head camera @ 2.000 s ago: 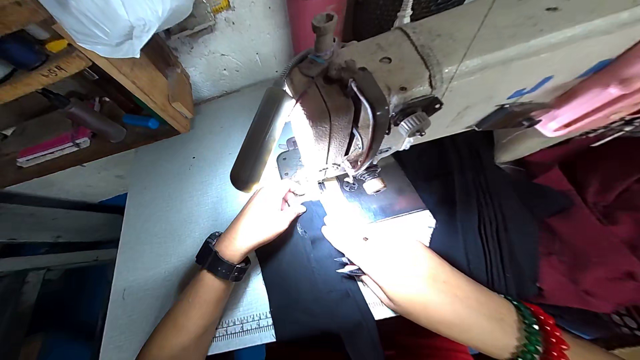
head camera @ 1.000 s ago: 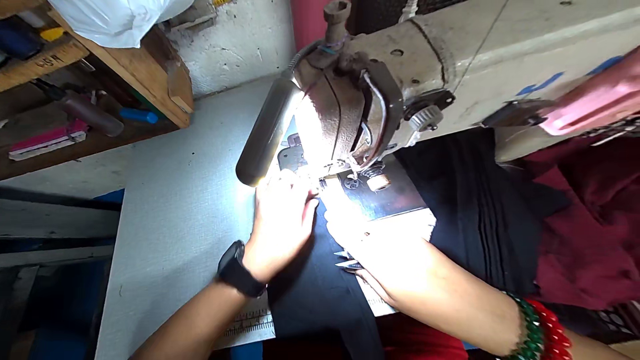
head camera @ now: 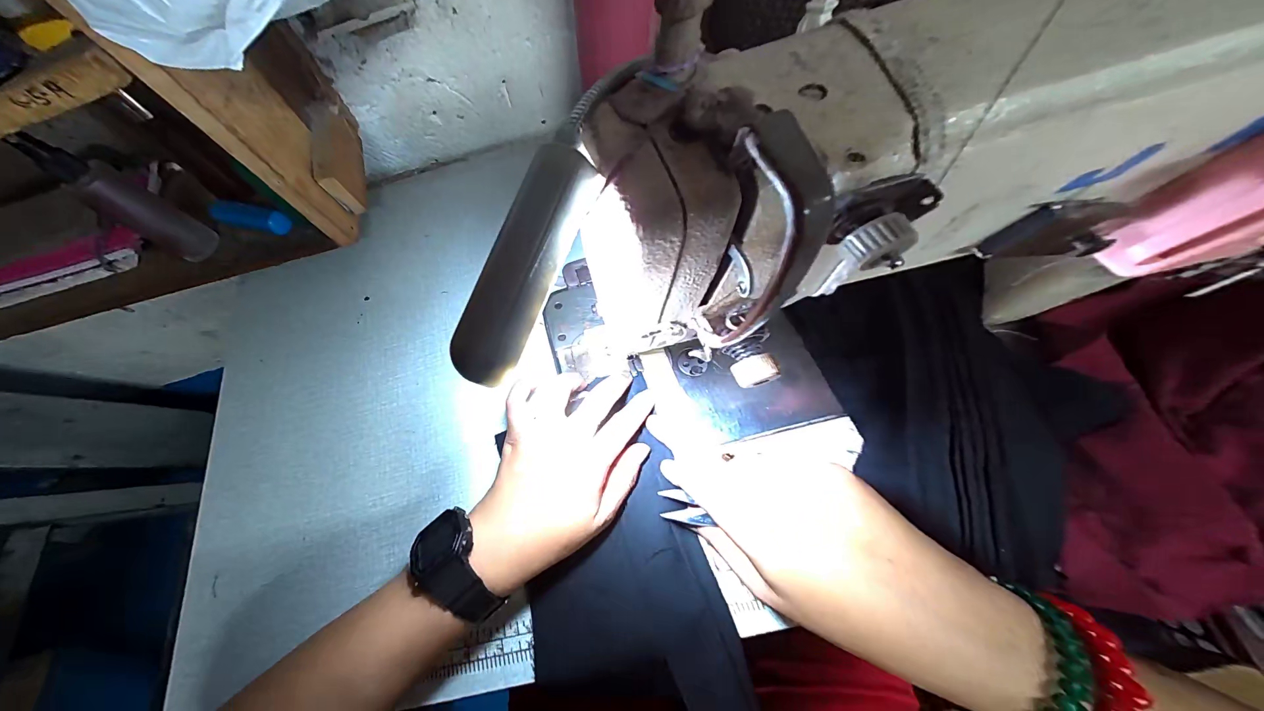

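Observation:
Black fabric [head camera: 622, 602] runs lengthwise under the presser foot [head camera: 637, 363] of an industrial sewing machine [head camera: 681, 197]. My left hand [head camera: 563, 464] lies on the fabric's left side, palm down with fingers spread, fingertips near the foot. To the right of the foot, my right hand [head camera: 760, 504] has its fingertips at the fabric's edge and holds small thread snips [head camera: 688, 509], whose two pointed blades stick out to the left over the fabric. Glare hides part of the needle area and some fingertips.
A tubular lamp [head camera: 523, 262] hangs left of the machine head. Folded black cloth [head camera: 918, 425] lies at the right, beside maroon cloth [head camera: 1155, 464]. A wooden shelf [head camera: 217, 118] holding a bottle stands at upper left. A printed measuring scale [head camera: 494, 652] marks the table's front edge.
My left hand was bunched near the foot two seconds ago; it now lies flatter on the fabric with its fingers spread. The right hand stays beside the foot with the snips.

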